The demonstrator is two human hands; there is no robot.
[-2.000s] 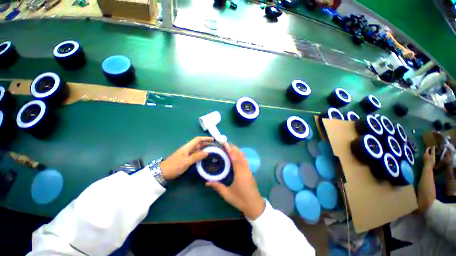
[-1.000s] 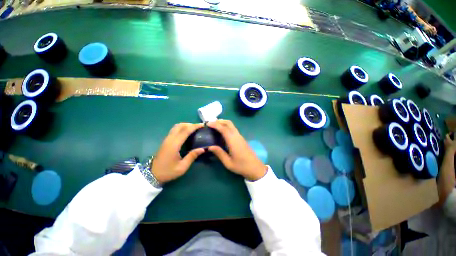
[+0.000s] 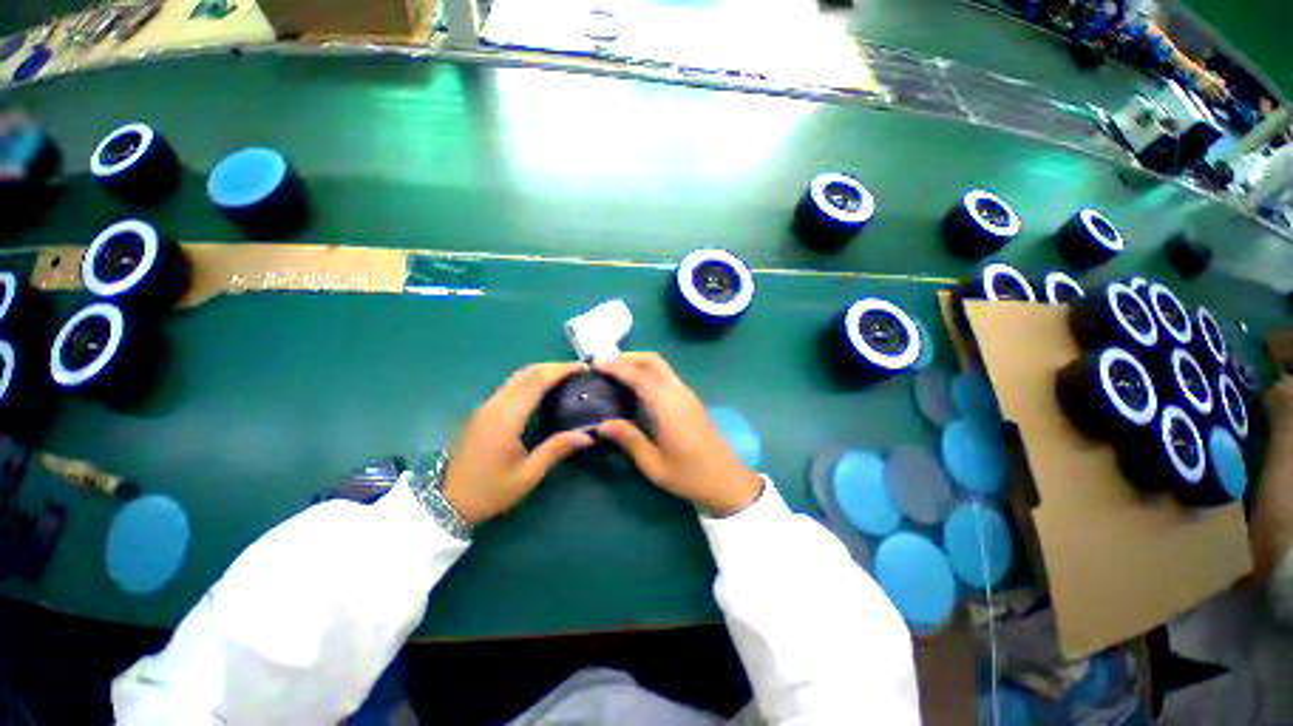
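Note:
A round black unit [image 3: 587, 404] is held between both hands over the green bench, its dark side facing me and its white ring out of sight. My left hand [image 3: 502, 440] grips its left side, and my right hand [image 3: 682, 437] grips its right side. The fingers are at the far edge and the thumbs at the near edge. The white wrapped mallet head [image 3: 601, 329] lies just beyond the hands; its handle is mostly hidden. A blue disc [image 3: 733, 436] lies partly behind my right hand.
Blue and grey discs [image 3: 915, 580] lie at right beside a cardboard sheet [image 3: 1110, 553] carrying grouped units. White-ringed units [image 3: 713, 288] stand beyond the hands and at left. A brownish tool [image 3: 85, 474] and a blue disc [image 3: 148, 543] lie at left. A person's arm [image 3: 1276, 525] shows at right.
Two seconds ago the unit's white ring faced up; now the unit is turned and shows its dark side. Both hands have shifted to grip opposite sides. Over the last second they have barely moved.

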